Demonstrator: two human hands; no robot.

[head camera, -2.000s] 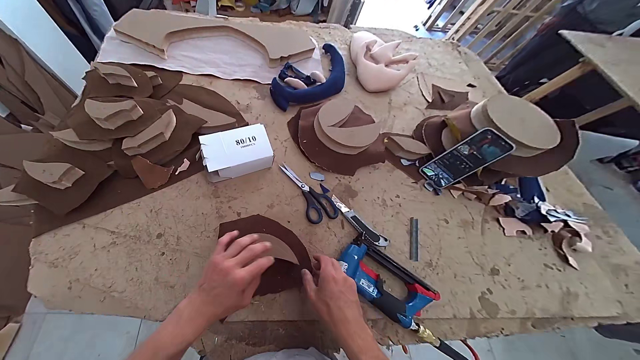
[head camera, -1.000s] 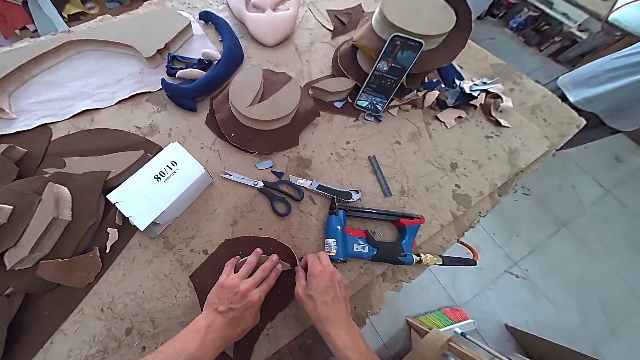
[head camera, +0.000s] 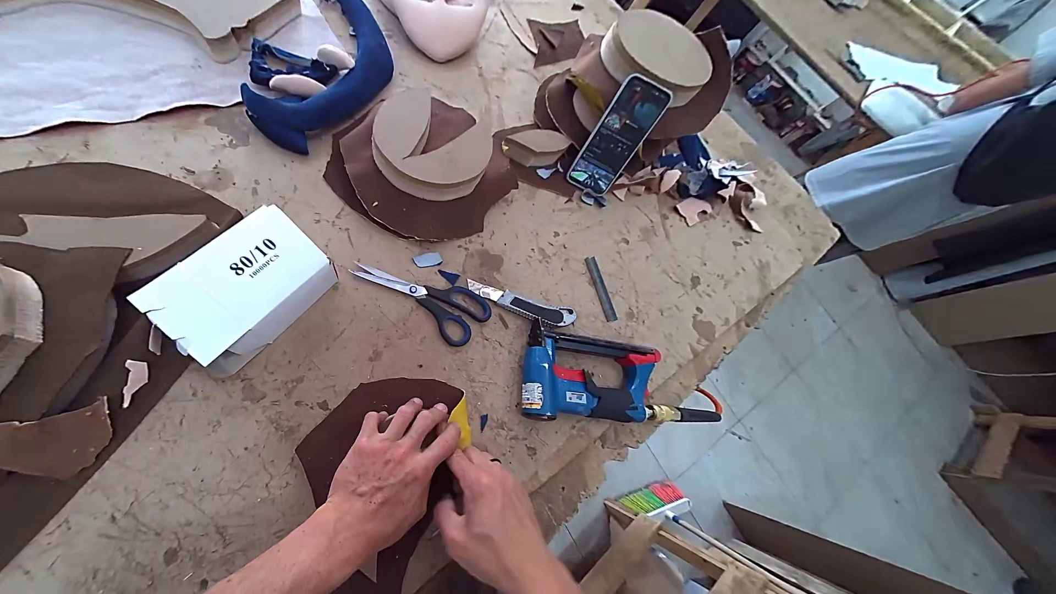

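A dark brown piece of leather or fabric [head camera: 338,429] lies near the front edge of the workbench. My left hand [head camera: 388,470] presses flat on it with spread fingers. At its right edge my right hand [head camera: 487,503] pinches the material, beside a folded-up yellow underside [head camera: 459,422]. The shape under my hands is mostly hidden. Beyond them lie scissors [head camera: 429,297] with dark handles, a snap-off utility knife [head camera: 524,305], a strip of staples [head camera: 601,289] and a blue and red pneumatic stapler [head camera: 586,379] with its hose fitting pointing right.
A white cardboard box [head camera: 247,289] stands left, near stacked brown pieces [head camera: 58,330]. Farther back are round board forms on brown material [head camera: 437,157], a blue padded part [head camera: 363,74], a phone [head camera: 619,136] and scraps [head camera: 701,190]. A person's arm [head camera: 990,87] shows at upper right; a broom [head camera: 656,499] is below the bench.
The right edge of the brown piece is now folded up, showing yellow. Both hands remain on the piece. The view has swung to the right.
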